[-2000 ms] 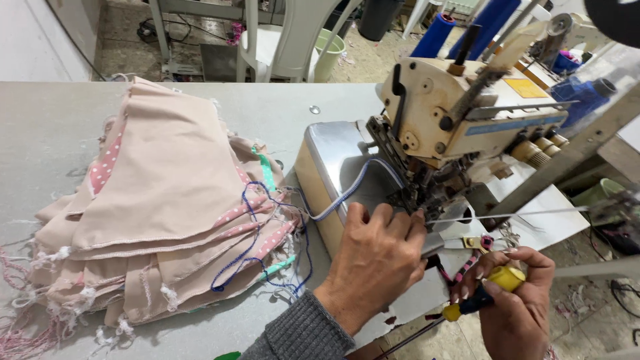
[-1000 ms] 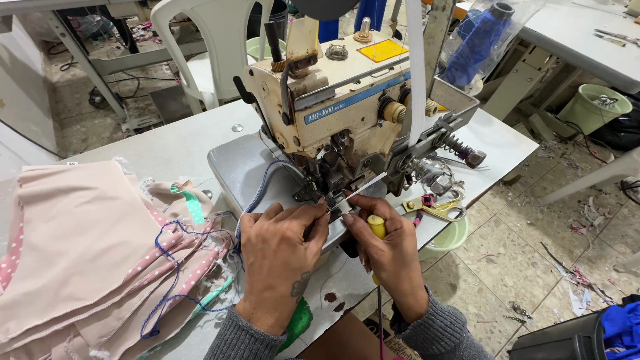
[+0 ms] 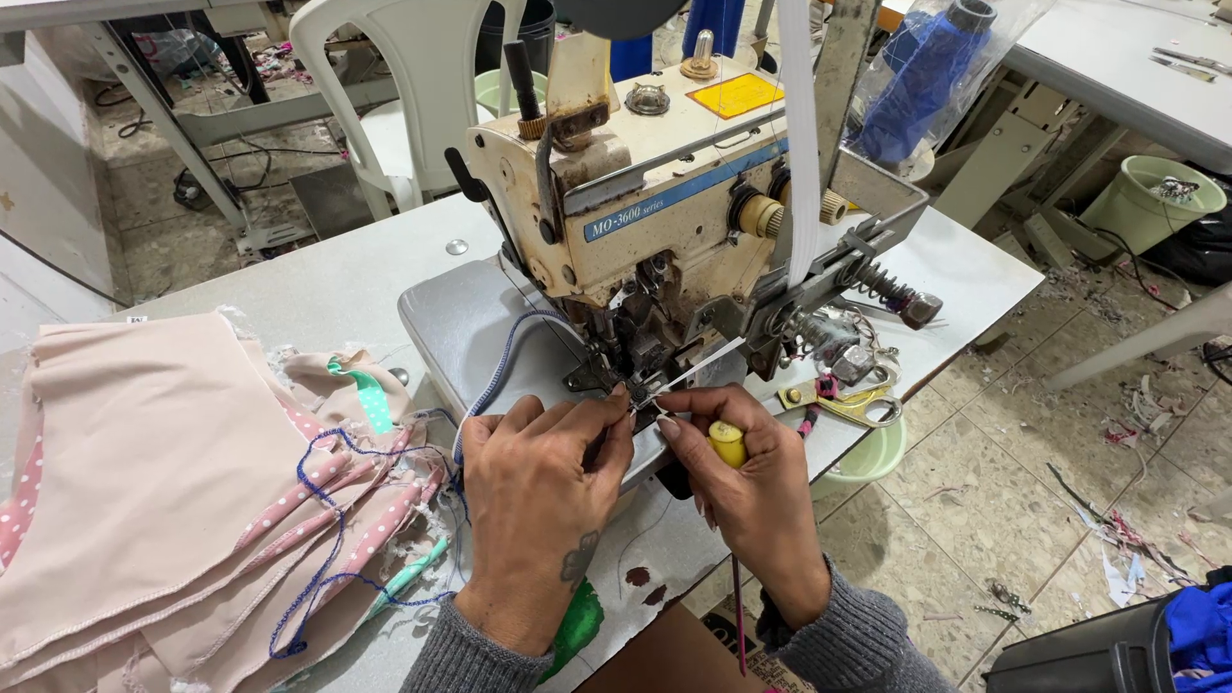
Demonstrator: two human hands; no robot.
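Note:
At the presser foot of a cream overlock sewing machine (image 3: 654, 212), my left hand (image 3: 549, 491) has its fingertips pinched near the end of a narrow white elastic band (image 3: 707, 366). My right hand (image 3: 746, 481) meets it there with thumb and forefinger, while its other fingers curl around a screwdriver's yellow handle (image 3: 728, 443), shaft pointing down. What exactly lies between the left fingertips is hidden. The elastic runs through a metal guide with springs (image 3: 818, 308). A blue and white overlocked cord (image 3: 500, 366) trails from the foot past my left hand.
Beige fabric pieces (image 3: 164, 481) with pink dotted edging are stacked at left, blue thread chain (image 3: 337, 520) over them. Yellow-handled scissors (image 3: 847, 404) lie right of the machine. A green bucket (image 3: 871, 452) is below the table edge, a black bin (image 3: 1088, 635) at lower right.
My right hand, lower and apart from the elastic two seconds ago, has moved up to it beside my left hand, still holding the screwdriver. The view has shifted right.

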